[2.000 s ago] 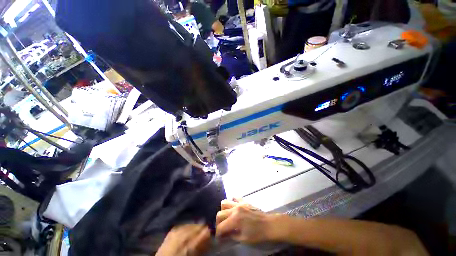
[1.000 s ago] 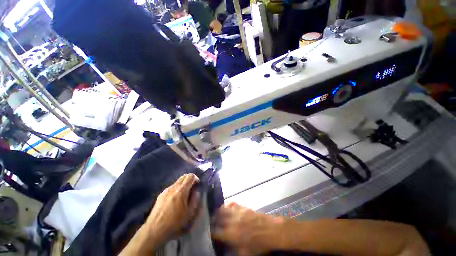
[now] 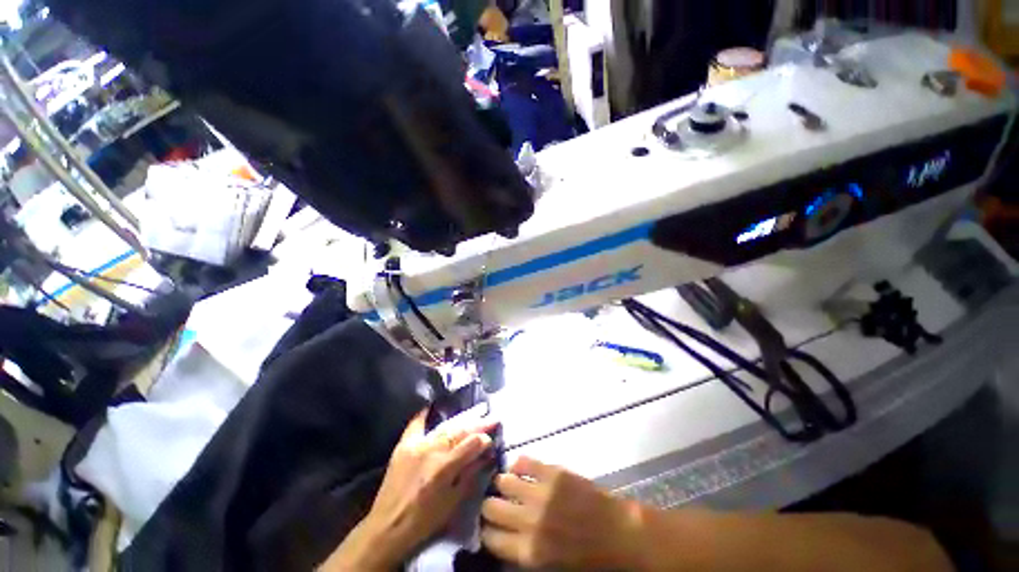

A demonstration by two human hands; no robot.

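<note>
The black fabric piece (image 3: 302, 430) lies under the needle area (image 3: 464, 363) and spreads to the left and toward me. A pale strip of fabric (image 3: 453, 534) shows between my hands, running up to the presser foot. My left hand (image 3: 430, 480) lies on the fabric just in front of the needle, fingers together, pressing on the pale strip. My right hand (image 3: 553, 516) is right beside it, fingers bent and pinching the dark edge of the fabric. The fingertips of my right hand are partly hidden at the fabric edge.
The white sewing machine head (image 3: 581, 246) spans the view. A big black cloth (image 3: 369, 134) hangs over its needle end. Snips (image 3: 631, 356), looped dark cords (image 3: 788, 385) and small black parts (image 3: 894, 317) lie right of the needle. White fabric (image 3: 156, 441) lies at the left.
My left hand has moved from low in the view up onto the fabric near the needle. The pale side now shows between my hands. My right hand stays at the right edge. The view has shifted slightly.
</note>
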